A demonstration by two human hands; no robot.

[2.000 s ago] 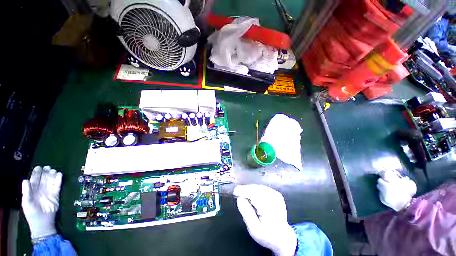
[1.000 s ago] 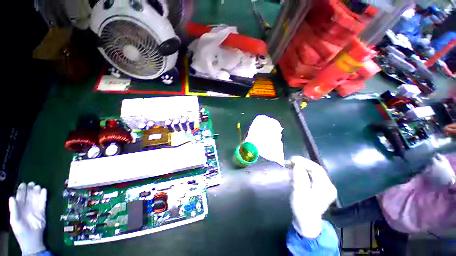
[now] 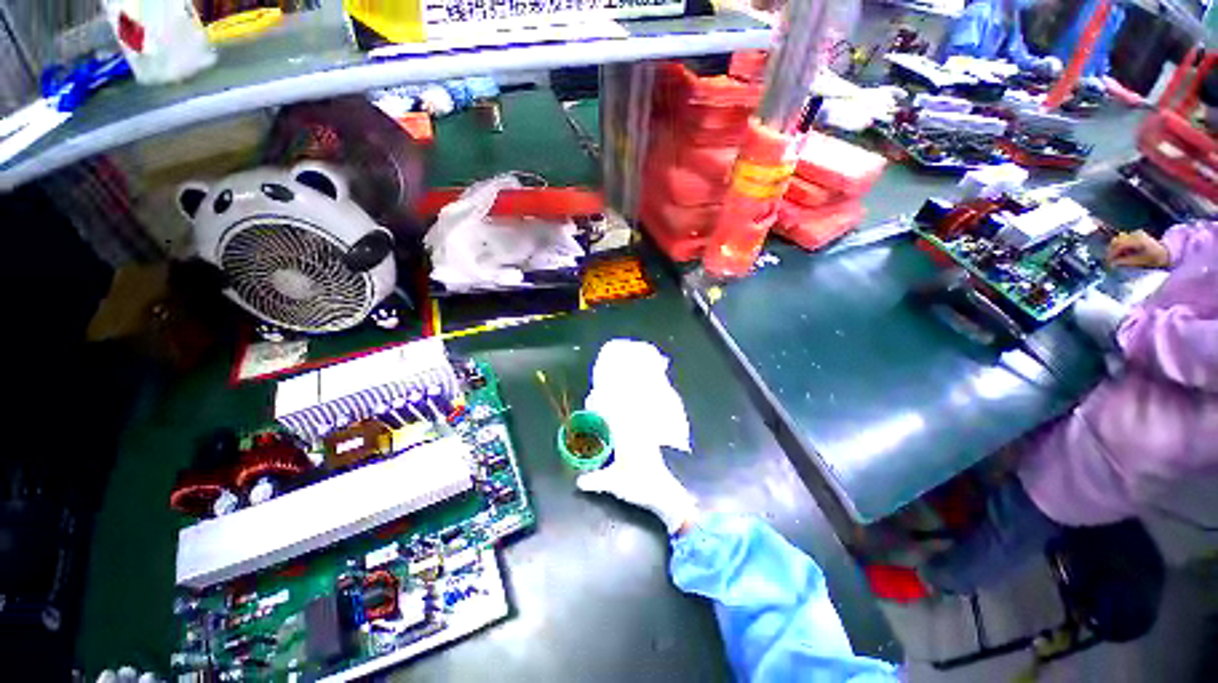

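The green power board [image 3: 501, 467] lies at the left front, with long silver-white heatsinks, copper-red coils [image 3: 274, 460] and a yellow-taped block. The small green cup [image 3: 585, 440] stands right of it, with amber-brown contents and a thin yellowish stick leaning up out of it. The white cloth [image 3: 635, 387] lies flat right of the cup. My right hand [image 3: 644, 486], white-gloved, reaches in just below the cup, its fingertips close to the rim; whether it grips anything cannot be told. My left hand [image 3: 127, 676] shows only as white fingertips cut off by the bottom edge.
A panda-faced fan [image 3: 297, 254] and a black box with white plastic [image 3: 501, 247] stand behind the board, under a shelf [image 3: 334, 74]. Red bins [image 3: 688, 160] stand beyond. At the right, a person in pink [image 3: 1135, 414] has hands at another board [image 3: 1029, 267].
The view has tilted up and right, bringing in the shelf. My right hand has moved from right of the cloth to the cup. My left hand has mostly left the bottom of the picture.
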